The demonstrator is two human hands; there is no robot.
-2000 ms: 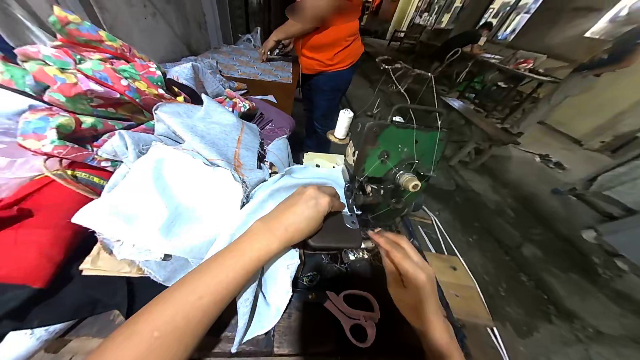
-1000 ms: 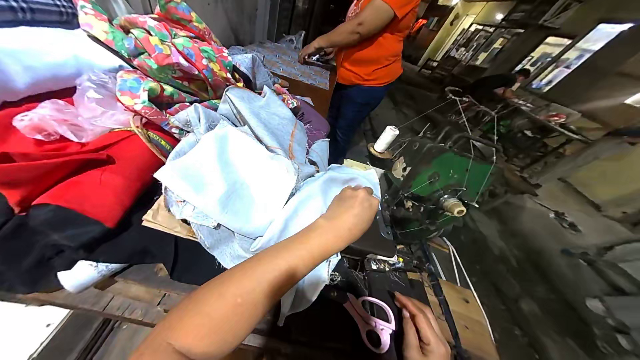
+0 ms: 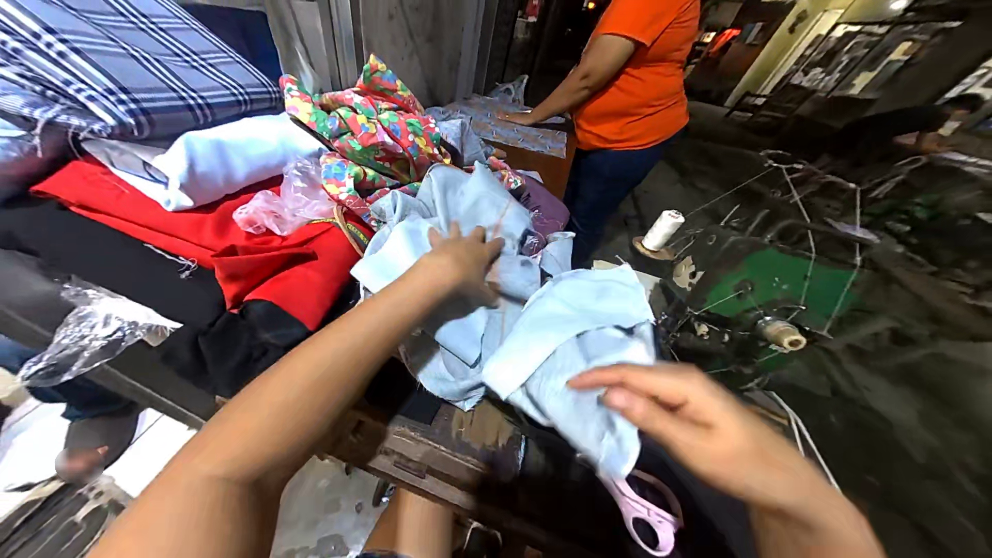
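My left hand [image 3: 465, 260] lies with spread fingers on a pile of light blue denim pieces [image 3: 473, 201]; whether it pinches any cloth cannot be told. Nearer to me and to the right lies a separate light blue denim piece [image 3: 577, 333], beside the sewing machine [image 3: 775, 287]. My right hand [image 3: 674, 418] is over this piece's right edge, fingers apart, index finger at the cloth. Pink-handled scissors [image 3: 647, 515] lie below that hand, their blades hidden. A white thread spool [image 3: 663, 230] stands at the machine's far left side.
Red cloth [image 3: 287, 263], black cloth, a floral fabric bundle [image 3: 380, 132] and plaid fabric [image 3: 147, 62] cover the left side. A plastic bag [image 3: 93, 325] hangs at the near left edge. A person in an orange shirt [image 3: 647, 77] stands at a table behind.
My left hand has moved left from the cloth by the machine onto the denim pile. My right hand has come up from beside the scissors to the denim. The view has swung left.
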